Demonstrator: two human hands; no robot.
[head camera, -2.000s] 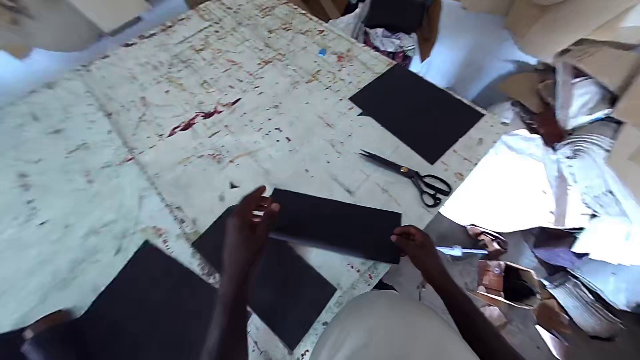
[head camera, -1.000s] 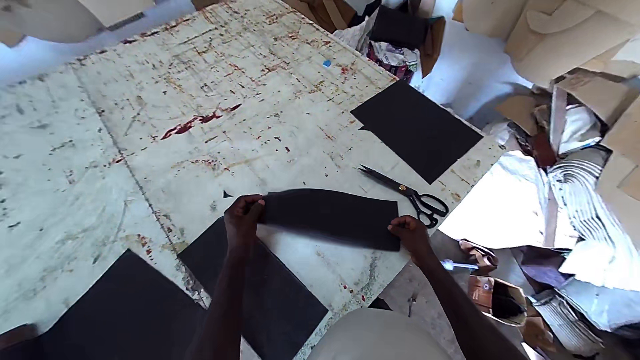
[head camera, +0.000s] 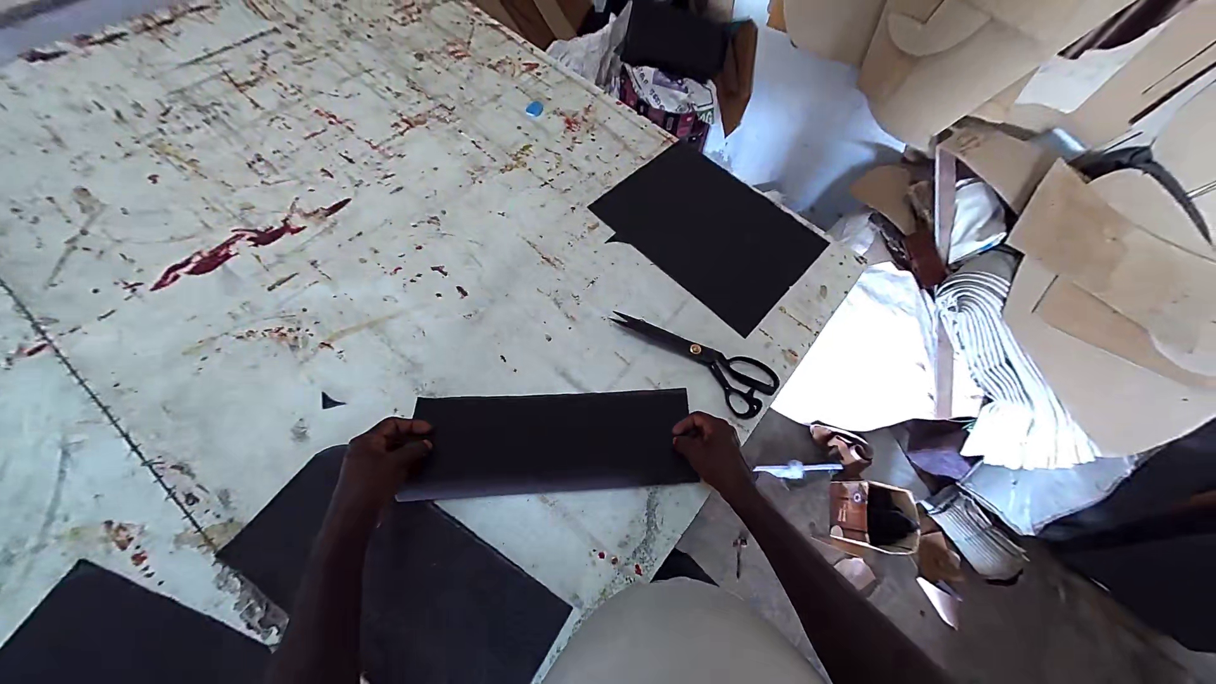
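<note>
A black rectangular sheet (head camera: 556, 439), its material unclear and perhaps folded, is stretched between my hands near the table's front edge. My left hand (head camera: 389, 451) pinches its left end, and my right hand (head camera: 705, 448) pinches its right end. Black-handled tailor's shears (head camera: 708, 359) lie just beyond my right hand, blades pointing up and left. Another black sheet (head camera: 712, 233) lies farther back at the table's right corner. Below my left forearm is a larger black piece (head camera: 446, 589), partly covered by the arm. One more black piece (head camera: 123, 632) shows at the bottom left.
The pale, stained table (head camera: 494, 266) carries a small black scrap (head camera: 331, 401) and a blue bit (head camera: 534, 109). Right of it are cardboard pieces (head camera: 1121, 313), stacked pale striped material (head camera: 1007, 361) and an open small box (head camera: 874, 516). A filled box (head camera: 670, 95) stands behind the table.
My left hand, raised with fingers apart two seconds ago, has come down and gripped the sheet's left end. The sheet, bowed upward one second ago, is now straighter along its top.
</note>
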